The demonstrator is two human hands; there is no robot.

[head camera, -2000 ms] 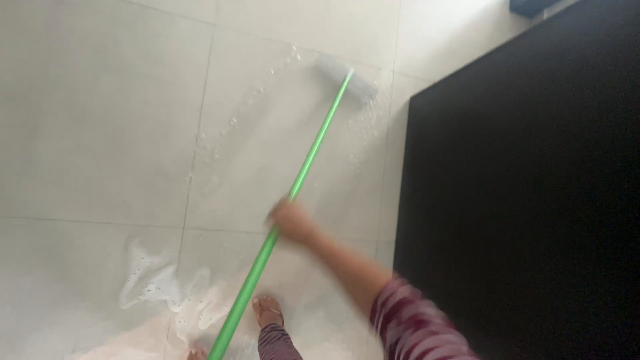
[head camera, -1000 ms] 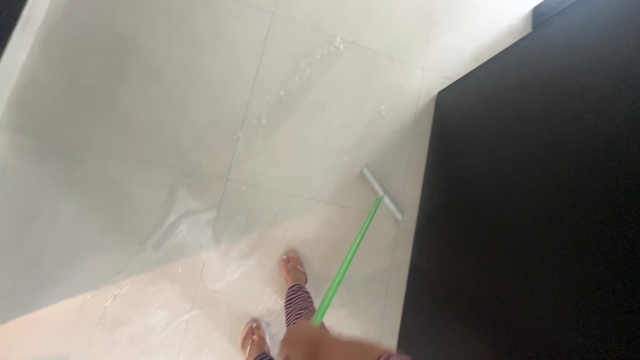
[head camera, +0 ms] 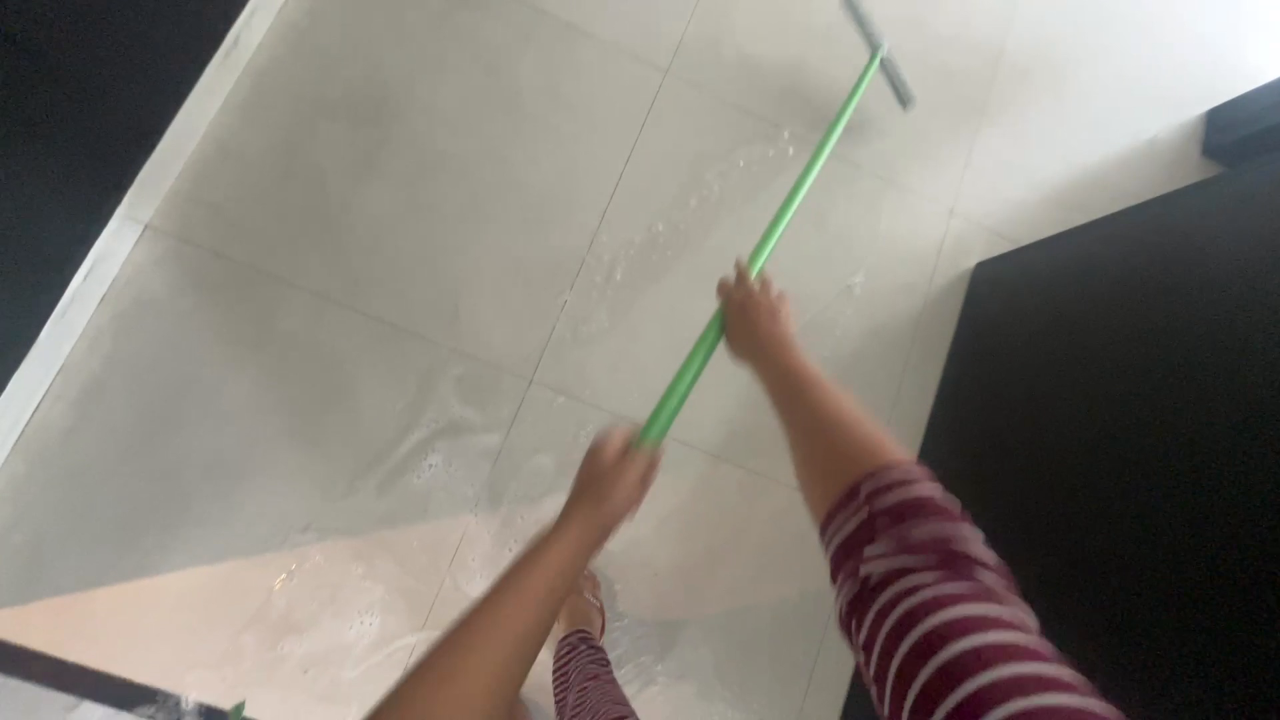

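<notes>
A floor squeegee with a long green handle slants across the view, its narrow grey head on the tiles at the top. My right hand is closed around the middle of the handle. Lower down, my left hand grips the handle near its visible lower end and is slightly blurred. Soapy water with bubbles lies on the pale floor tiles, and a thin trail of foam runs left of the handle.
A large black piece of furniture stands at the right, with another dark object beyond it. A white edging strip borders a dark area at the left. My foot is on the wet floor below my left hand.
The squeegee head has moved away from my feet, from beside the black furniture to farther out on the floor. Both hands now show on the handle. The view has shifted.
</notes>
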